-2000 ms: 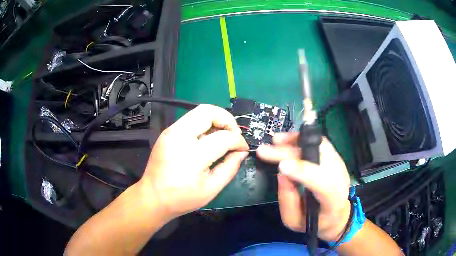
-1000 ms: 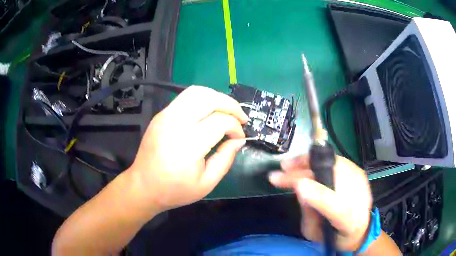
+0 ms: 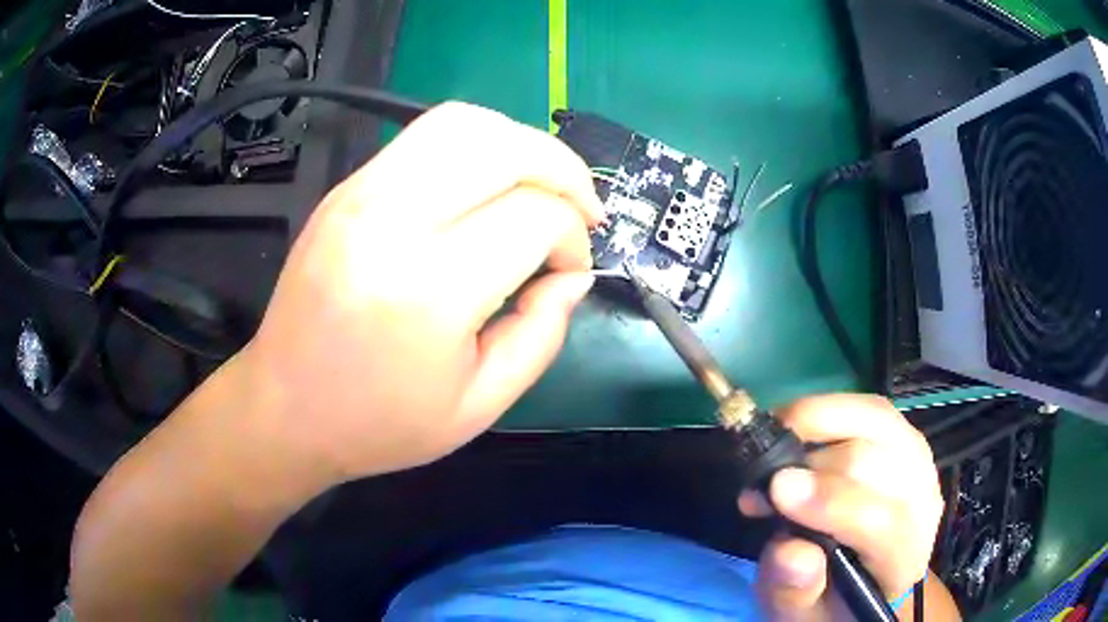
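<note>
A black circuit board (image 3: 687, 219) with white markings lies on the green mat. My left hand (image 3: 425, 292) is at its left edge, thumb and fingertips pinched on a thin pale lead wire (image 3: 608, 272) that runs to the board. My right hand (image 3: 857, 504) grips a soldering iron (image 3: 693, 352) by its black handle. The iron's tip is at the board's lower part, by the wire end; whether it touches is too small to tell. A thick black cable (image 3: 286, 90) runs from behind my left hand to the left.
A black foam tray (image 3: 346, 116) with fan units and coiled cables is on the left. A white fume extractor (image 3: 948, 219) with a black grille and cable is on the right. Another black tray (image 3: 996, 486) is at the lower right. Yellow tape (image 3: 558, 61) crosses the mat.
The iron has swung from pointing upward to having its tip down at the board. My right hand has moved lower. My left hand still pinches the wire. The view has shifted.
</note>
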